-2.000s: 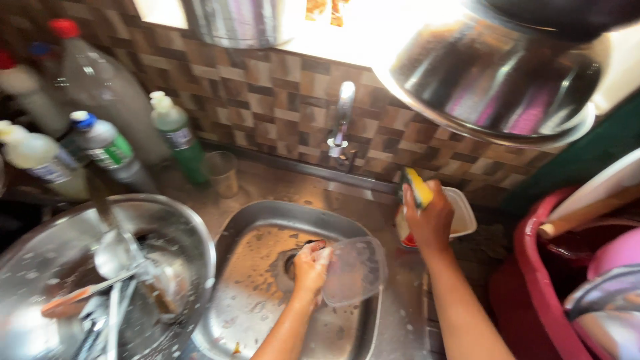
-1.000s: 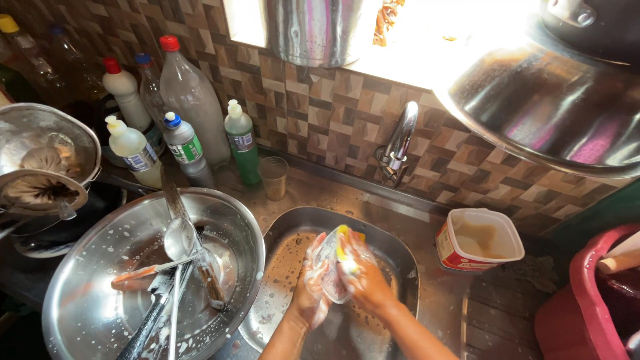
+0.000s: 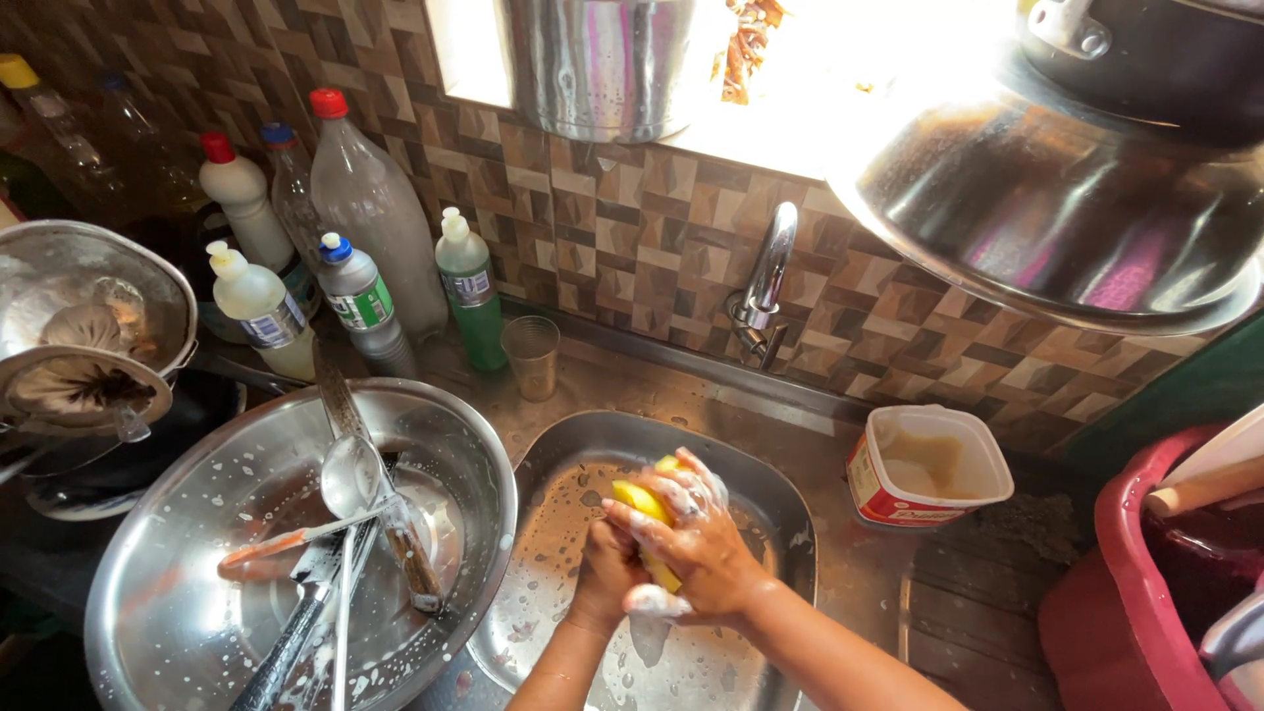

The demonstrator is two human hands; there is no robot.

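Over the stainless steel sink point(image 3: 553, 474), my right hand point(image 3: 696, 538) grips a yellow sponge point(image 3: 642, 501), its fingers coated in suds. Pressed against it from the left is my left hand point(image 3: 604, 568), partly hidden; a translucent plastic piece point(image 3: 649, 637) shows below the hands, and I cannot tell its full shape. The chrome faucet point(image 3: 770, 272) rises behind the sink. To the left, a large metal basin point(image 3: 178, 513) holds a spoon point(image 3: 351, 476), knives and other soapy utensils. An open plastic tub point(image 3: 928, 464) stands right of the sink.
Several bottles, one a green soap bottle point(image 3: 469, 286), and a clear plastic cup point(image 3: 533, 357) stand along the tiled wall. A strainer point(image 3: 94, 286) is at far left. At right is a red plastic bucket point(image 3: 1096, 592); a large metal bowl point(image 3: 1057, 207) overhangs above.
Two seconds ago my hands were apart, the left with a clear plastic container, the right with the sponge at the tub. They have come together over the sink.
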